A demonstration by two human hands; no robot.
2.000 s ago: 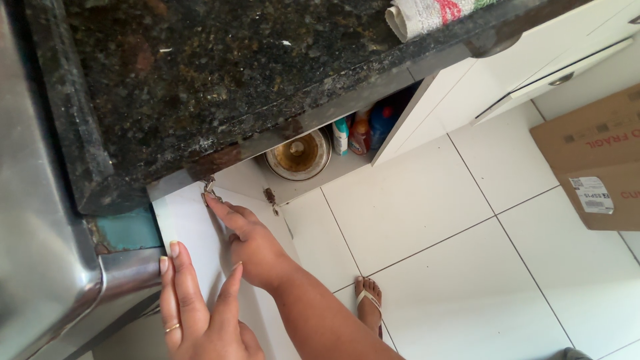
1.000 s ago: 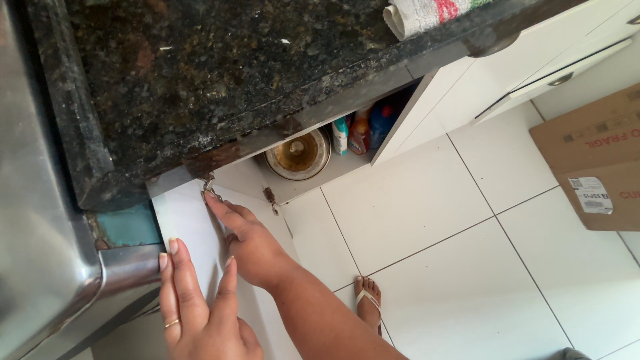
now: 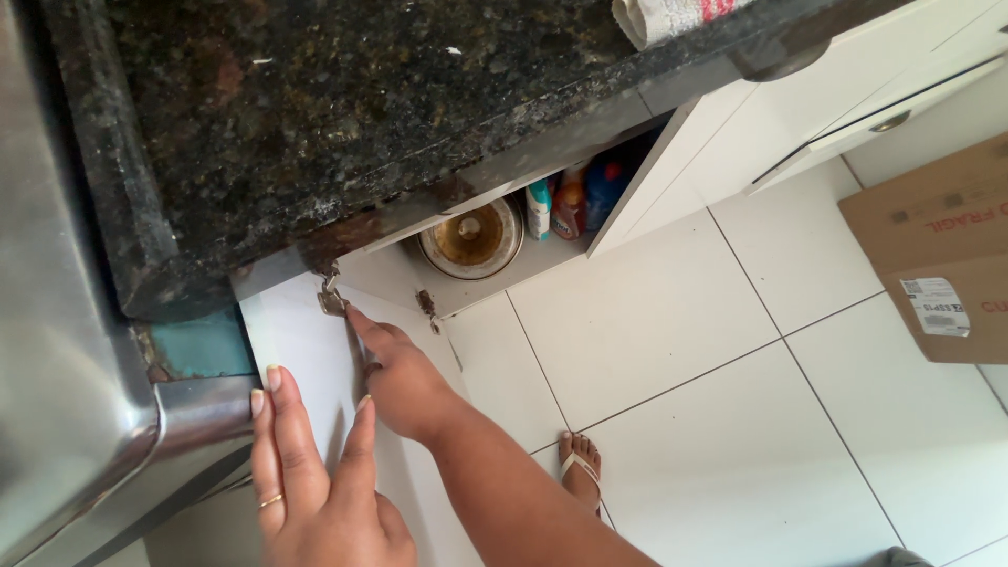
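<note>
My left hand [image 3: 315,480], with a ring on one finger, lies with its fingers spread along the edge of an open white cabinet door [image 3: 287,323]. Above and to the right of it, my right hand [image 3: 405,382] reaches its index finger to a metal hinge [image 3: 332,299] near the door's top. The other fingers of the right hand are curled, and whether they hold anything is hidden. A second, rusty hinge [image 3: 426,303] shows lower in the cabinet. Inside the cabinet are a round metal pan or lid [image 3: 471,239] and several bottles [image 3: 570,206].
A dark granite countertop [image 3: 354,102] with a cloth [image 3: 677,17] overhangs the cabinet. A stainless steel appliance [image 3: 71,378] stands at the left. A cardboard box [image 3: 945,236] rests on the white tiled floor [image 3: 669,339] at the right; a foot in a flip-flop [image 3: 581,466] shows below.
</note>
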